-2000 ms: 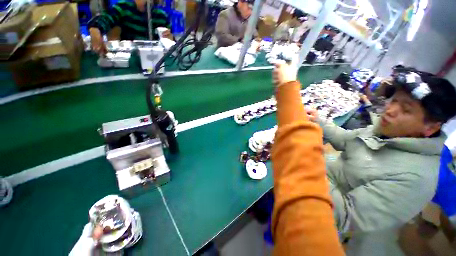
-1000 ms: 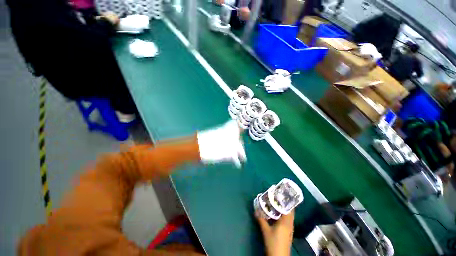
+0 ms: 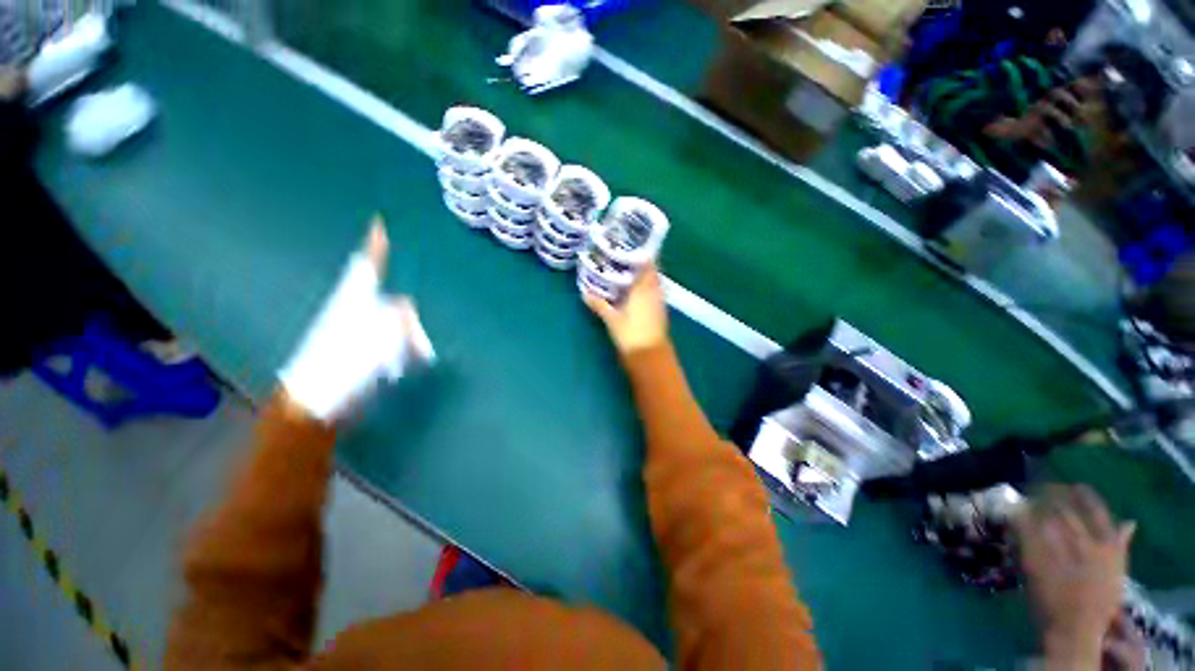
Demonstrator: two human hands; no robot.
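Observation:
Several stacks of white plastic housings (image 3: 522,177) with grey parts inside stand in a row along the pale metal edging. My right hand (image 3: 636,312), bare, is closed around the lower part of the stack (image 3: 628,232) at the near right end of the row. My left hand (image 3: 354,334), in a white glove with bare fingertips showing, is over the green bench to the left of the stacks. It is blurred, its fingers are apart and it holds nothing.
The screw feeder (image 3: 819,439) is right of my right arm, with a black screwdriver (image 3: 950,469) beside it. Another person's hand (image 3: 1077,557) is near housings (image 3: 972,531) at the lower right. White bundles, a cardboard box (image 3: 786,79) and a blue stool (image 3: 125,374) also show.
The row has one more stack, the one my right hand moved left and holds against it. My gloved left hand moved away from the stacks. Another person's hand has appeared at the right.

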